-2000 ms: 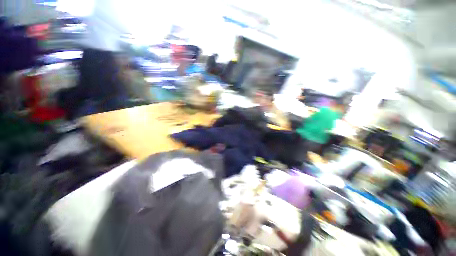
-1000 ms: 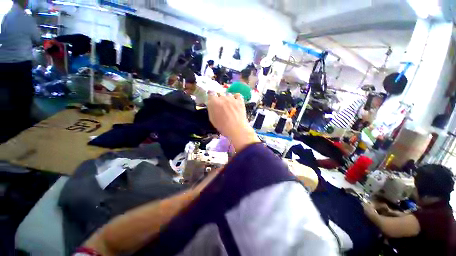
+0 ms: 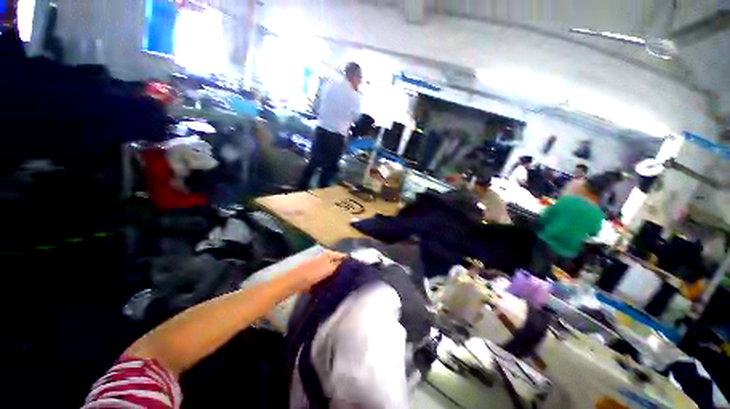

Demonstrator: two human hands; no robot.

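My left hand (image 3: 322, 268) is at the end of a bare forearm with a red-and-white striped sleeve, reaching up from the lower left. Its fingers are closed on the top of the navy and white overshirt (image 3: 364, 339), which hangs at the middle bottom. My right hand does not show; whether it is inside the overshirt cannot be told. Behind the overshirt, a dark grey garment piece (image 3: 408, 299) lies at the left of the cream sewing machine (image 3: 463, 297).
A cardboard sheet (image 3: 300, 212) lies beyond, beside a navy garment pile (image 3: 456, 228). Purple cloth (image 3: 528, 287) is behind the machine. A person in a white top (image 3: 340, 108) stands at the back; one in green (image 3: 570, 224) is at the right. Cloth heaps lie left.
The view has swung left. The raised hand with the navy sleeve no longer shows. The bare arm now reaches further up, its hand at the overshirt, which hangs lower.
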